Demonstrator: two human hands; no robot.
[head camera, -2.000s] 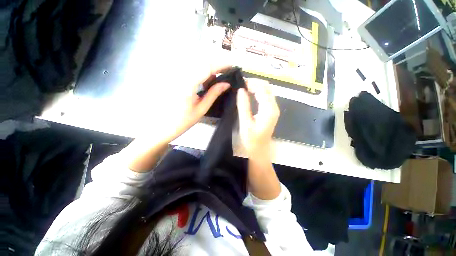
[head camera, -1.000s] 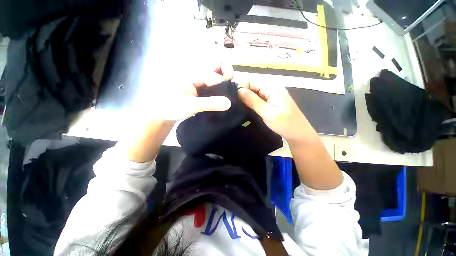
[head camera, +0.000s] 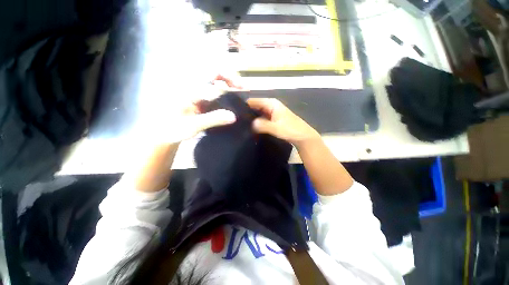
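A black cut piece hangs from both hands over the front edge of the table, its upper edge bunched between the fingertips. My left hand pinches it from the left, thumb on top; it is partly washed out by glare. My right hand grips it from the right with thumb and fingers. The needle and presser foot stand beyond the hands, apart from the cloth. The sewing machine head is cut off by the top edge.
The yellow-edged template lies right of the needle. A pile of black pieces and small black strips lie on the right. Layered dark cloth is at left. A blue bin is under the table edge, with a cardboard box beyond.
The hands have come closer to the body with the cloth, away from the needle. The piece was narrow, then spread out; its yellow mark is no longer visible. The view has shifted.
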